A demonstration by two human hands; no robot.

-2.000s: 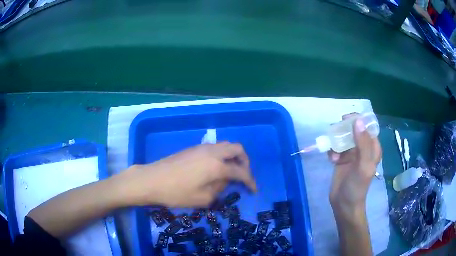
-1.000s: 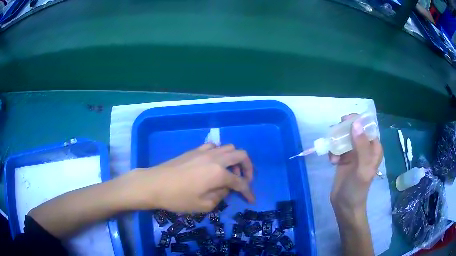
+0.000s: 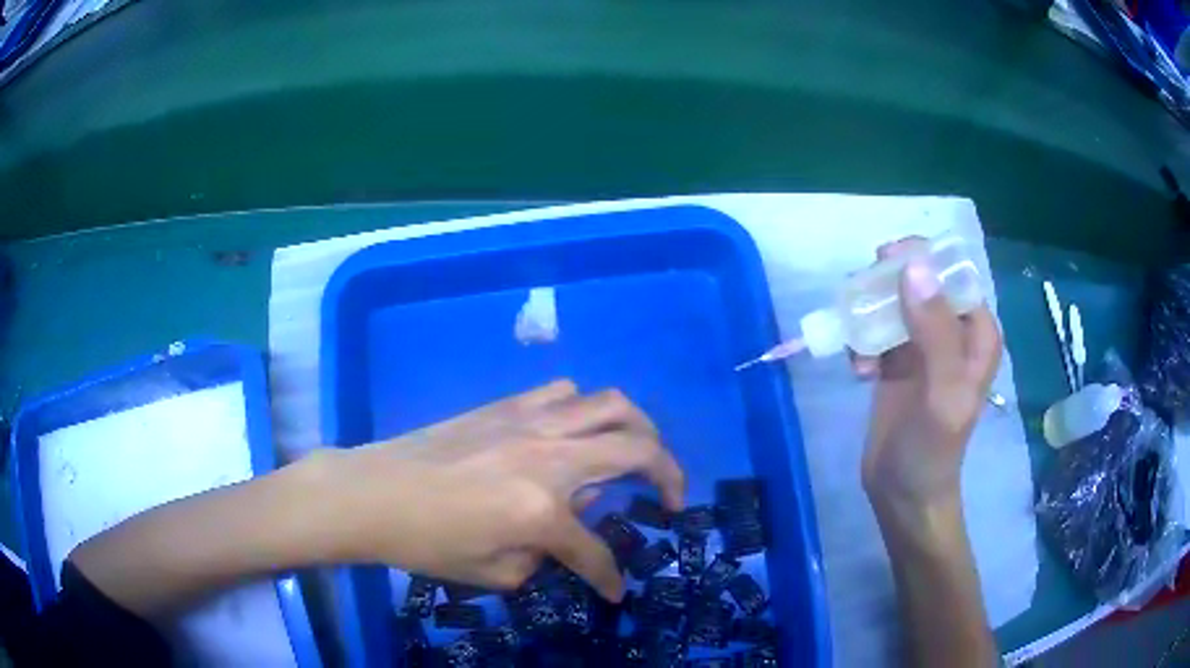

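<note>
A blue tray (image 3: pixel 346 379) holds many small black plastic parts (image 3: pixel 705 587) in its near part and a small white piece (image 3: pixel 536 317) near its far side. My left hand (image 3: pixel 535 476) is over the black parts, fingers apart and pointing down among them; whether its fingertips touch a part I cannot tell. My right hand (image 3: pixel 929 379) holds a translucent needle-tip bottle (image 3: pixel 900 303) on its side, the thin needle pointing left over the tray's right rim.
A white sheet (image 3: pixel 900 587) lies under the tray. A second blue tray (image 3: pixel 261 457) with a white lining is at left. At right lie a spare bottle (image 3: pixel 1083 415), slim pale tools (image 3: pixel 1066 333) and a clear plastic bag with dark contents (image 3: pixel 1109 502).
My left hand has moved nearer to the black parts, its fingers spread wider. The white piece is now uncovered. The view has shifted slightly. My right hand still holds the bottle.
</note>
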